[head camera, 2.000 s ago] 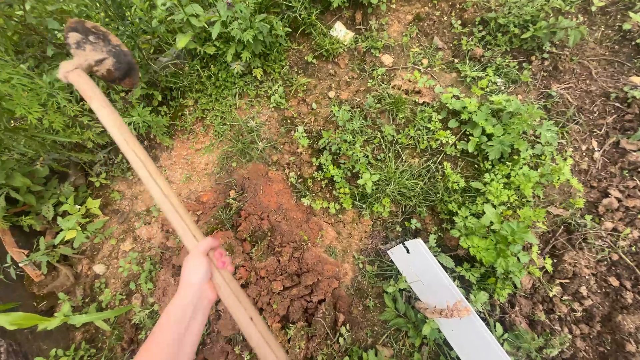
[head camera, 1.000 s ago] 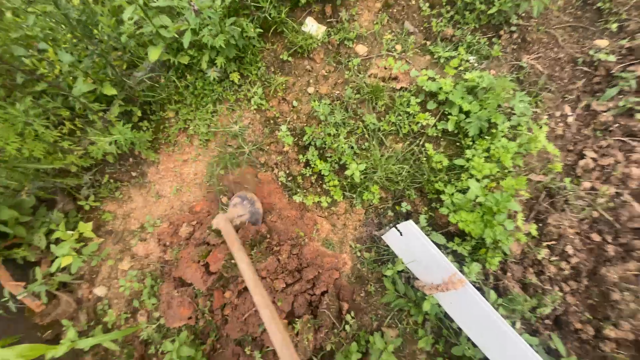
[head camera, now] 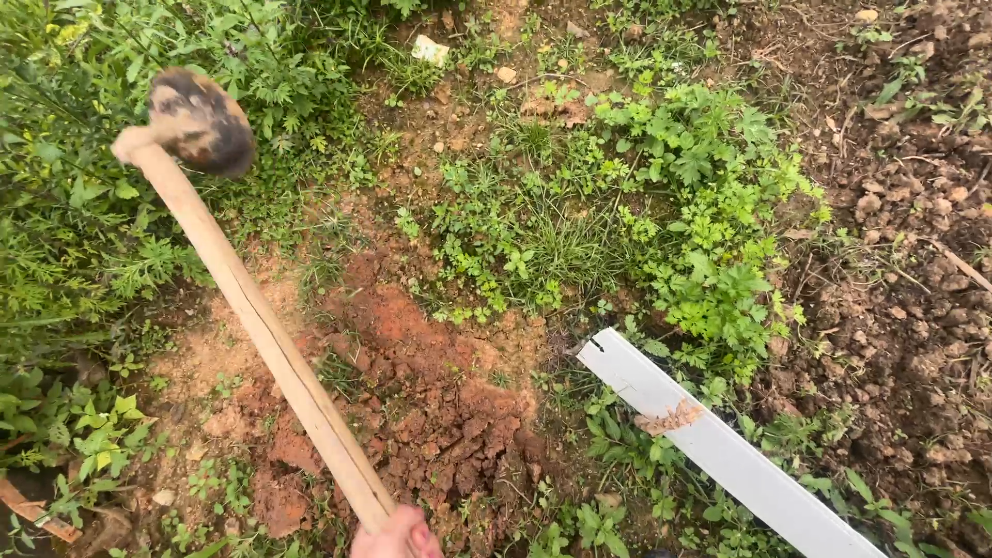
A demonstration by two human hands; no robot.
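Observation:
My left hand [head camera: 397, 535], at the bottom edge, grips the wooden handle of a hoe [head camera: 267, 329]. The handle slants up to the left, with a lengthwise crack along it. Its soil-caked metal head [head camera: 203, 124] is raised over the green plants at the upper left, slightly blurred. Below and right of the head lies a patch of broken reddish soil [head camera: 434, 426]. My right hand is out of view.
A long white panel strip [head camera: 721, 457] with a dry brown leaf on it lies at the lower right. Low leafy weeds [head camera: 697, 209] grow behind it. Loose brown clods [head camera: 914, 372] cover the right side. A piece of wood [head camera: 39, 511] lies at the lower left.
Two seconds ago the hoe head was raised at the upper left; one second ago it was down at the red soil. Now it is up again, and a hand is back in view.

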